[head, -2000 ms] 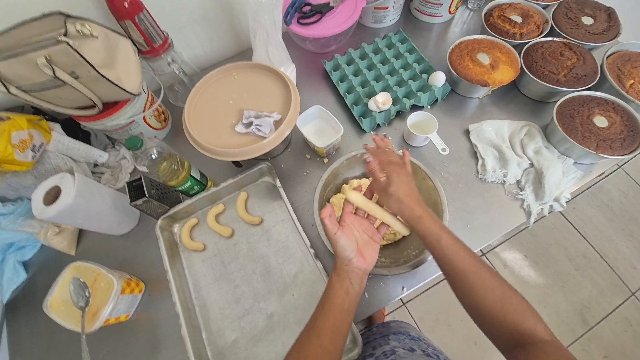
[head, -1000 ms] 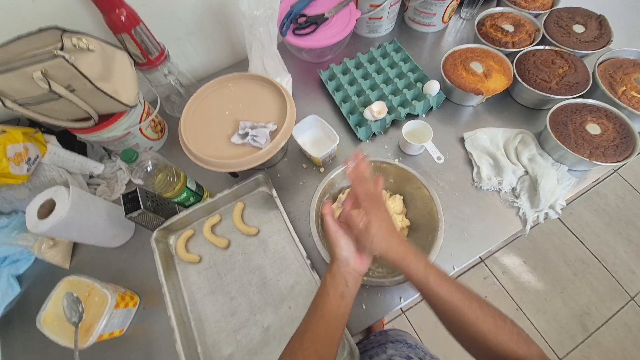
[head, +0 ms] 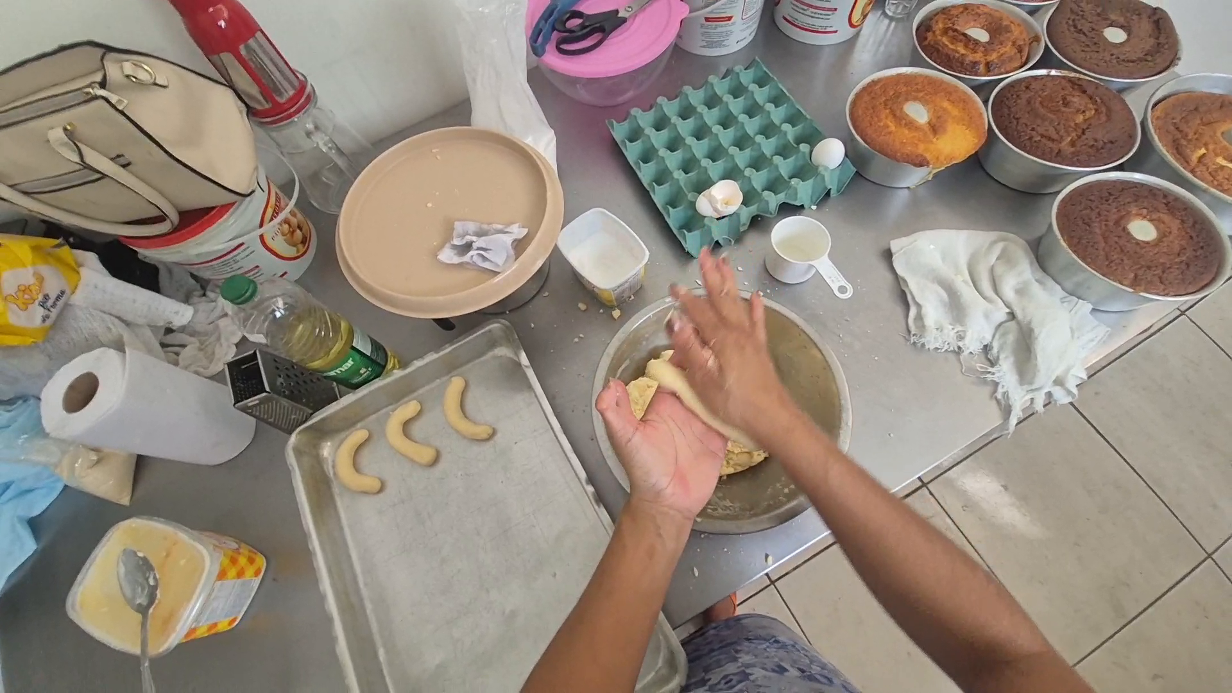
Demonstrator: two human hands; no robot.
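A rope of pale dough (head: 698, 399) lies across the palm and fingers of my left hand (head: 669, 448), which is turned up above a round metal bowl (head: 818, 385). My right hand (head: 727, 351) is over the rope with its fingers spread, blurred in part; whether it touches the dough I cannot tell. More crumbly dough (head: 739, 460) lies in the bowl, partly hidden by my hands. Left of the bowl, three curved dough pieces (head: 411, 433) rest in a row near the far end of a rectangular metal baking tray (head: 462, 568).
Behind the bowl are a white plastic tub (head: 603, 255), a measuring cup (head: 801, 245) and a green egg tray (head: 712, 135). A cloth (head: 991, 298) and several cakes in pans (head: 1136, 236) are at right. A box grater (head: 279, 390), oil bottle (head: 308, 332) and tub with spoon (head: 144, 587) stand left.
My hands were pressed together a second ago; now they are apart, and the dough rope shows between them. The three curved pieces have stayed on the tray.
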